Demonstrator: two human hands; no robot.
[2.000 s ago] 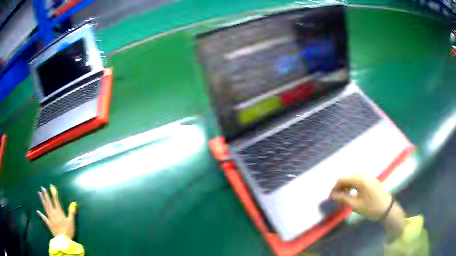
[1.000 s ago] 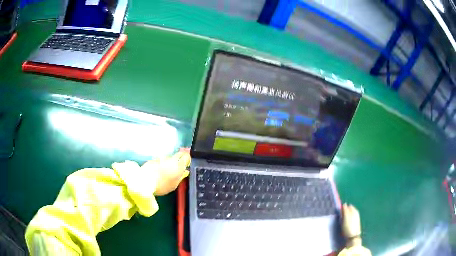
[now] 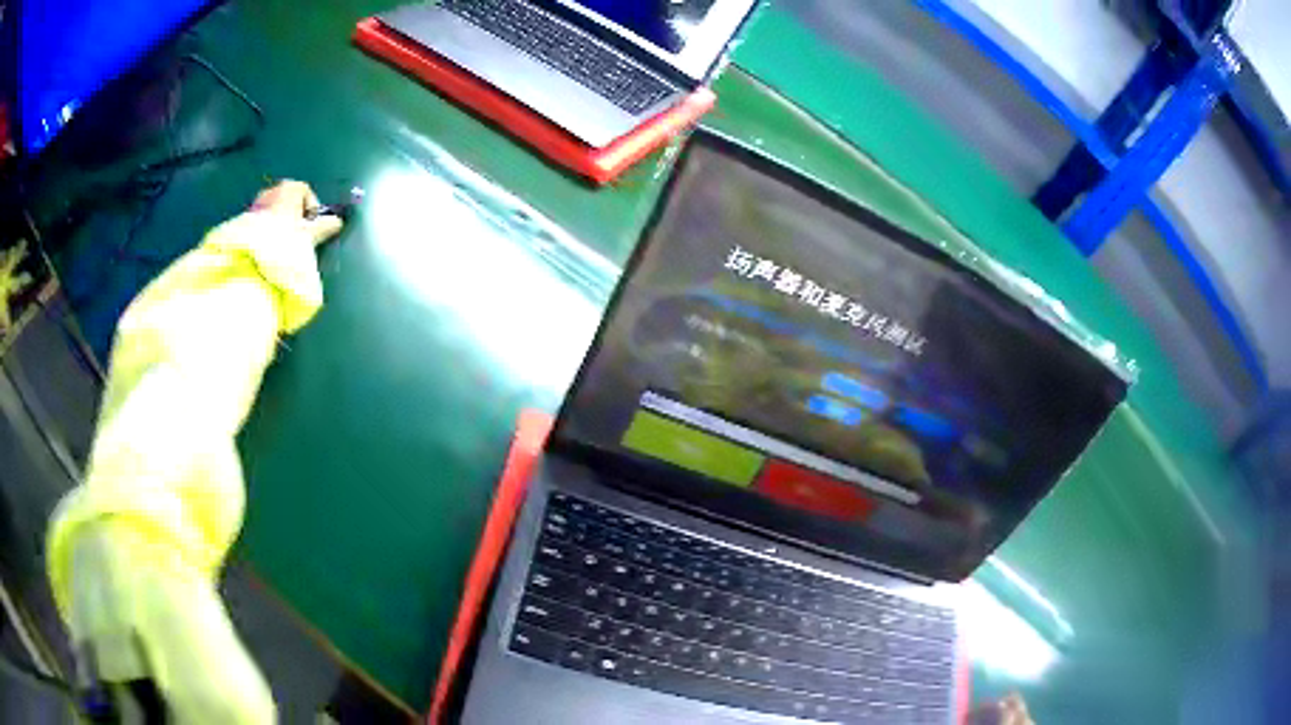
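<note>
The open laptop (image 3: 736,609) lies on a red tray (image 3: 489,574) in front of me, tilted in view. Its dark screen (image 3: 850,375) shows white Chinese text above a green bar and a red bar. My left hand (image 3: 302,210) is stretched out to the upper left, away from the laptop, and holds a small dark cable plug (image 3: 337,210) over the green bench. My right hand (image 3: 1005,711) is mostly cut off by the bottom edge, beside the laptop's right side. Whether it holds anything cannot be seen.
Another laptop (image 3: 559,60) sits on a red tray (image 3: 602,159) at the top. A blue-lit monitor (image 3: 106,57) stands at the upper left, with thin dark cables (image 3: 156,170) by it. Blue metal racks (image 3: 1147,128) are at the upper right.
My left hand has moved from the laptop's left side out to the upper left and now has a plug. The view has turned, showing the monitor. My right hand is now nearly out of view.
</note>
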